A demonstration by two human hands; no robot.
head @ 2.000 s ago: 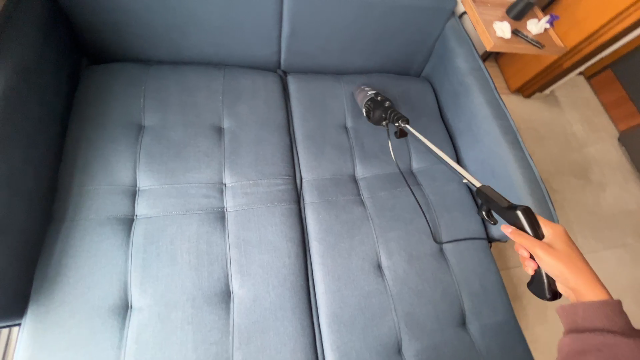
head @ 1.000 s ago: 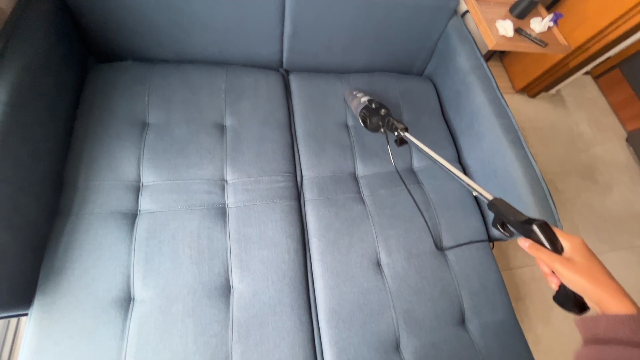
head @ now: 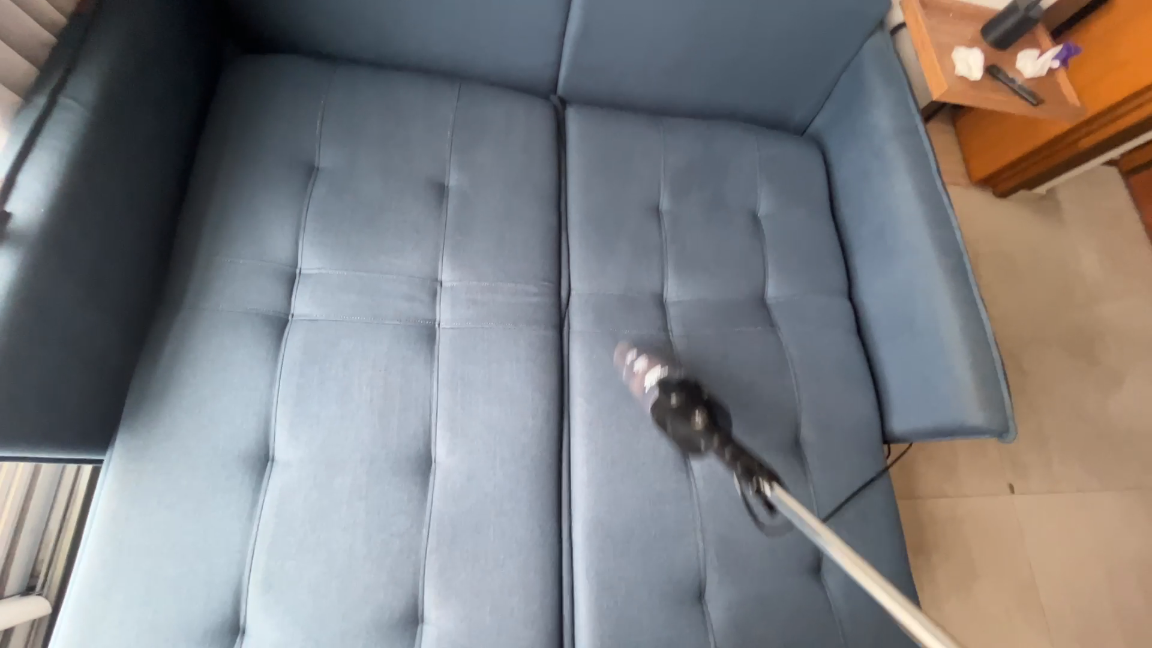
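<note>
A stick vacuum cleaner (head: 693, 414) with a black body, a clear front part and a metal tube reaches in from the lower right corner, blurred by motion. Its head is over the right seat section of a blue tufted fabric sofa (head: 504, 387); whether it touches the fabric I cannot tell. The tube runs out of view at the bottom right, and its handle is hidden beyond the edge. A black cord (head: 868, 481) trails from near the vacuum's head to the sofa's right edge. Neither my right hand nor my left hand is visible.
The sofa's armrests stand at left (head: 99, 234) and right (head: 927, 270). A wooden side table (head: 954, 85) at upper right holds a black cylinder (head: 1012, 22), crumpled white tissues (head: 968, 62) and a dark slim object (head: 1014, 85). Tiled floor (head: 1071, 387) lies to the right.
The vacuum's head has come down from the back of the right seat section toward the front. My right hand, earlier on the handle, has left the view. The view has shifted.
</note>
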